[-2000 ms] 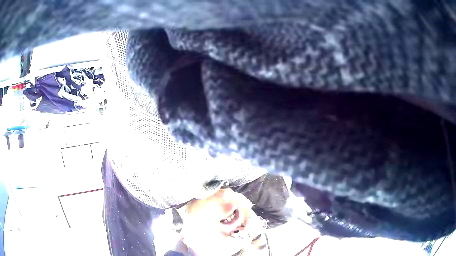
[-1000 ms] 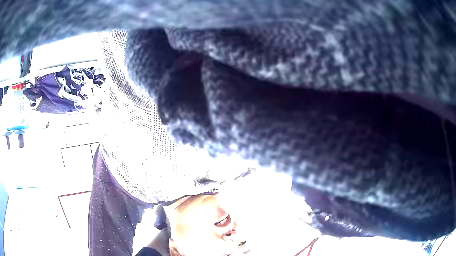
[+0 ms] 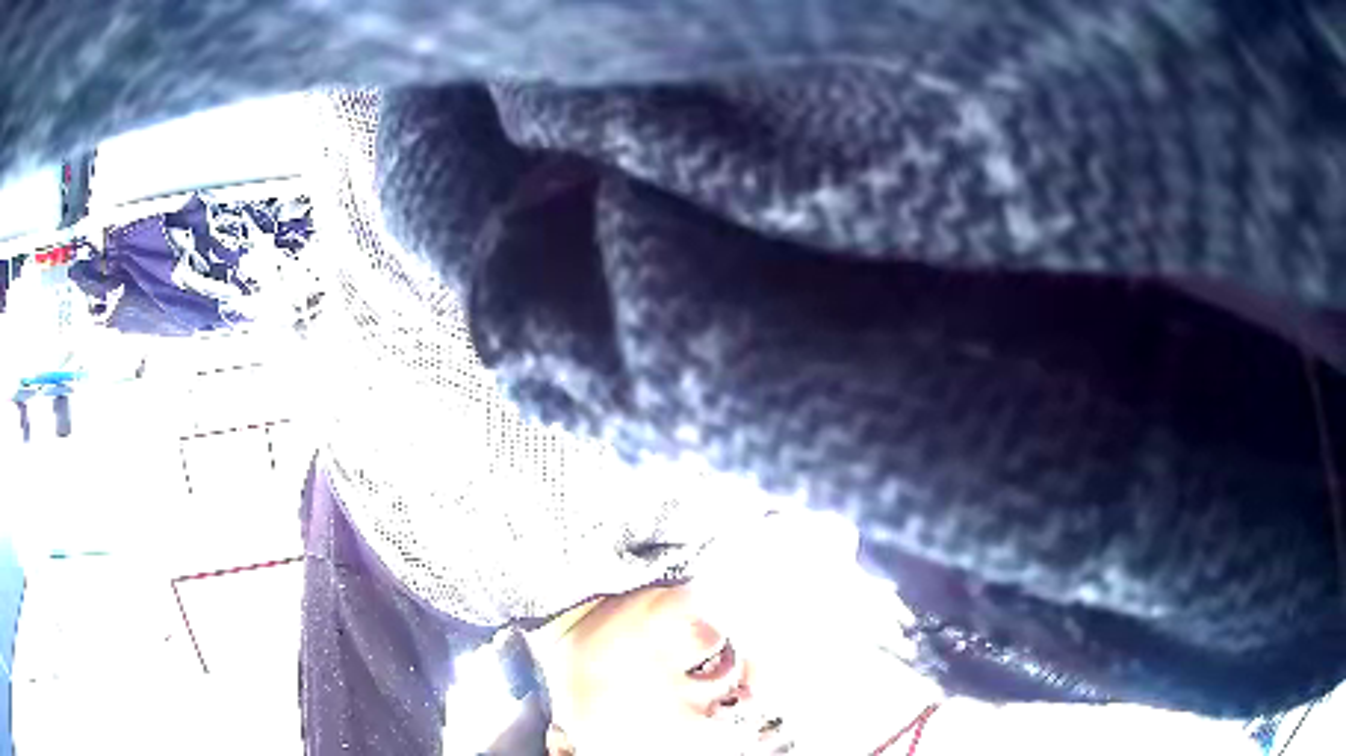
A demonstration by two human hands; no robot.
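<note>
A dark grey-blue knitted or coarsely woven cloth (image 3: 886, 399) lies very close to the camera. It fills the top and right of the view in thick, blurred folds, with a dark hollow between them. It hides most of what lies behind it. Neither my left hand nor my right hand is in the picture. No tool or work piece can be made out in front of me.
The view looks tilted or upside down. A person (image 3: 635, 665) in a pale knitted top shows at the bottom centre, beside dark purple cloth (image 3: 369, 635). A heap of dark and white cloth (image 3: 177, 266) lies at the left. Thin dark and red lines cross the overexposed white area.
The person at the bottom moved left, then back a little to the right, and the purple cloth beside them shifted likewise. The dark cloth near the camera has stayed almost the same.
</note>
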